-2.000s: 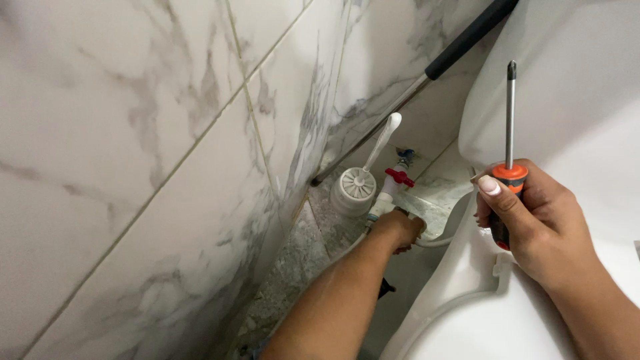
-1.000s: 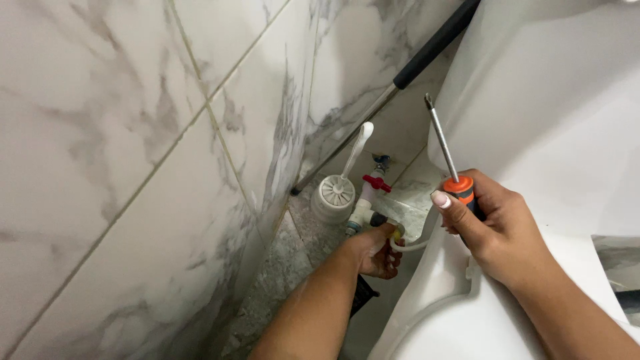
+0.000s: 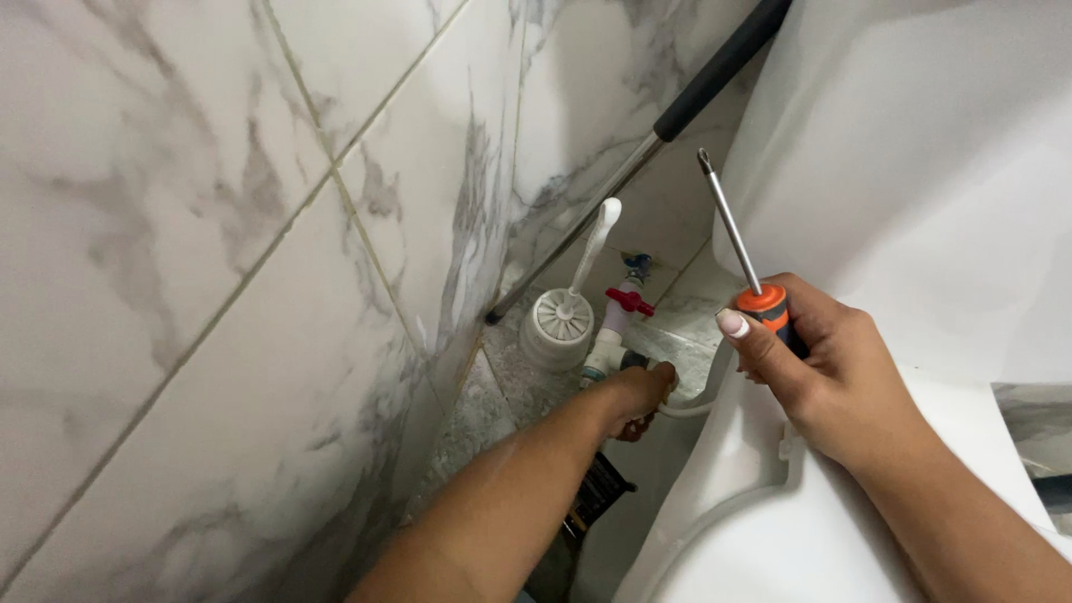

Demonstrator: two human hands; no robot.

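Note:
My right hand [image 3: 829, 377] grips a Phillips screwdriver [image 3: 734, 230] by its orange and dark handle, the shank pointing up and a little left. Low beside the toilet, my left hand [image 3: 643, 400] is at the dark fitting [image 3: 635, 360] on a white pipe tee [image 3: 605, 356]. Its fingers curl where the white hose [image 3: 691, 411] meets that fitting; they largely hide the joint, and I cannot tell how firmly they hold. Above the tee is a valve with a red handle [image 3: 630, 301], joined to a metal connector at the wall [image 3: 636, 266].
A toilet brush [image 3: 596, 243] stands in its white holder [image 3: 557, 331] left of the valve. A metal pole with a black grip [image 3: 722, 71] leans across the corner. The white toilet [image 3: 938, 193] fills the right side, marbled wall tiles [image 3: 209, 251] the left. A black object [image 3: 599, 490] lies below my left forearm.
The left hand has moved from near the hose and valve down to the tee's side fitting. The screwdriver, upright two seconds ago, now tilts left in my right hand.

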